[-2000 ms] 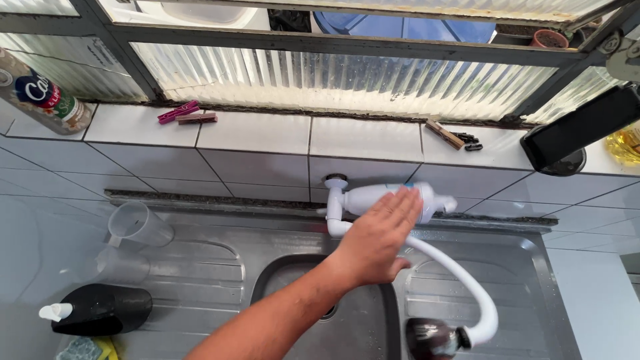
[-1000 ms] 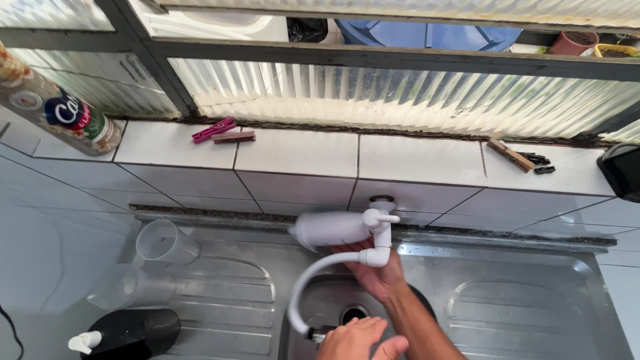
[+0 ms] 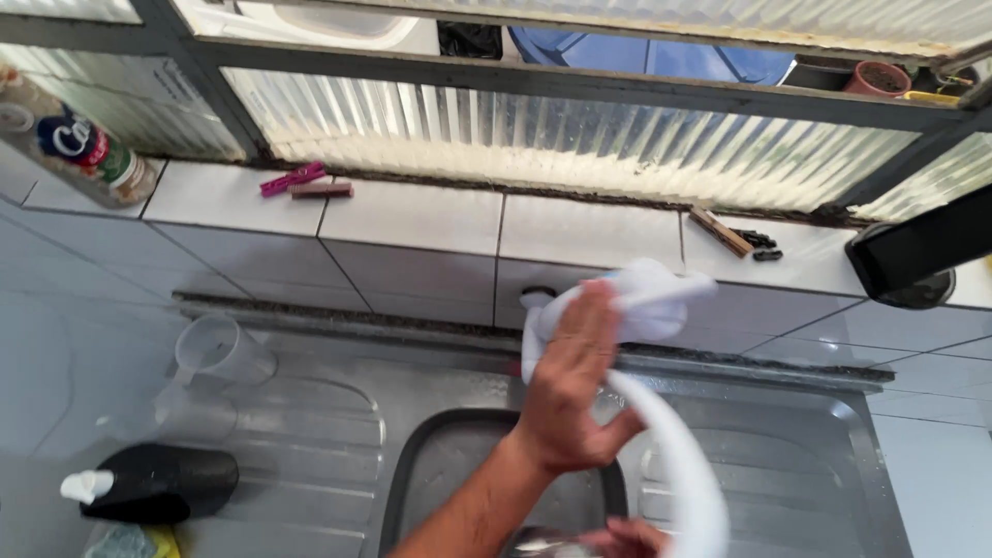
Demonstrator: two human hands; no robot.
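Note:
A white wall-mounted filter faucet [image 3: 655,306] points right above the steel sink [image 3: 798,457]. My left hand [image 3: 570,372] reaches up from below and lies against its body, fingers straight and thumb apart to the right. The faucet's thick white flexible spout [image 3: 690,465] curves down on the right, blurred. Low in the frame, my right hand [image 3: 632,539] is partly cut off beside the spout's lower part; its grip is unclear. A shiny, blurred piece [image 3: 542,542] shows just left of it, over the dark-rimmed sink bowl [image 3: 407,457].
On the left are a translucent plastic jug [image 3: 225,353], a black bottle with a white cap [image 3: 167,480] and a sponge [image 3: 163,542]. The tiled ledge [image 3: 411,217] bears clothespins [image 3: 298,182], a wooden clothespin [image 3: 721,232], a labelled bottle [image 3: 77,139] and a black object [image 3: 914,263].
The faucet body pointed left one second ago and now points right; its spout has swung from left to right. My left hand has moved up onto the body, while my right hand has moved down from it.

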